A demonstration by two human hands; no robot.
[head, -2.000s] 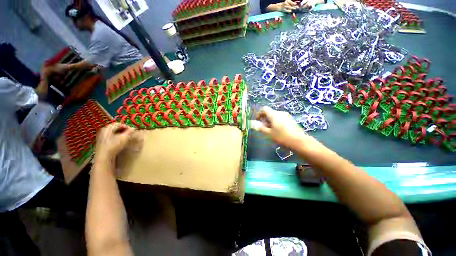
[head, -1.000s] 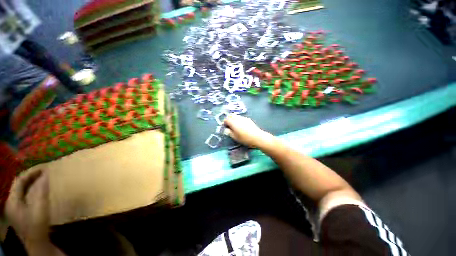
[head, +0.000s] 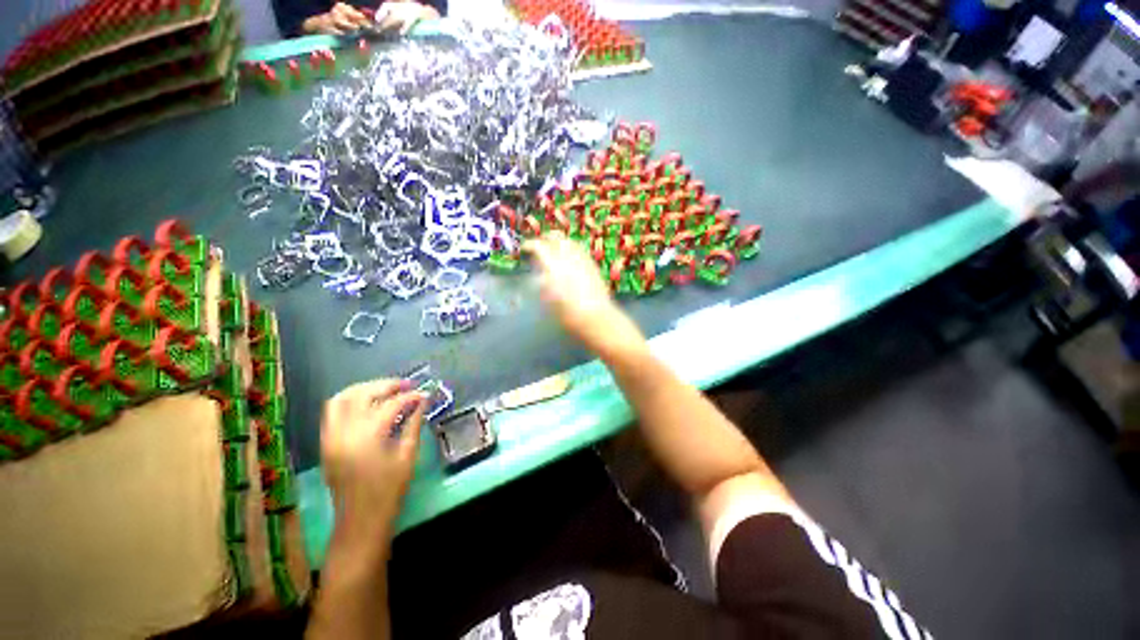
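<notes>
My left hand (head: 373, 438) is at the bench edge, its fingers on a thin silver metal frame (head: 435, 398) just left of the dark square jig (head: 465, 436). The jig sits on the light green edge strip with its recess facing up. My right hand (head: 563, 278) reaches to the near left side of the cluster of green boards with red loops (head: 644, 206). Its fingertips are at a board there; whether they grip it is not clear. A slim yellowish tool (head: 535, 393) lies right of the jig.
A large heap of silver frames (head: 425, 138) lies mid-bench. At left stands a cardboard stack (head: 113, 500) with rows of green-red pieces on top. More stacked trays (head: 125, 75) stand at the far left. Another person's hands (head: 363, 18) are at the far side.
The view has swung right. My left hand has moved from the cardboard to beside the jig. My right hand has moved from near the jig to the board cluster.
</notes>
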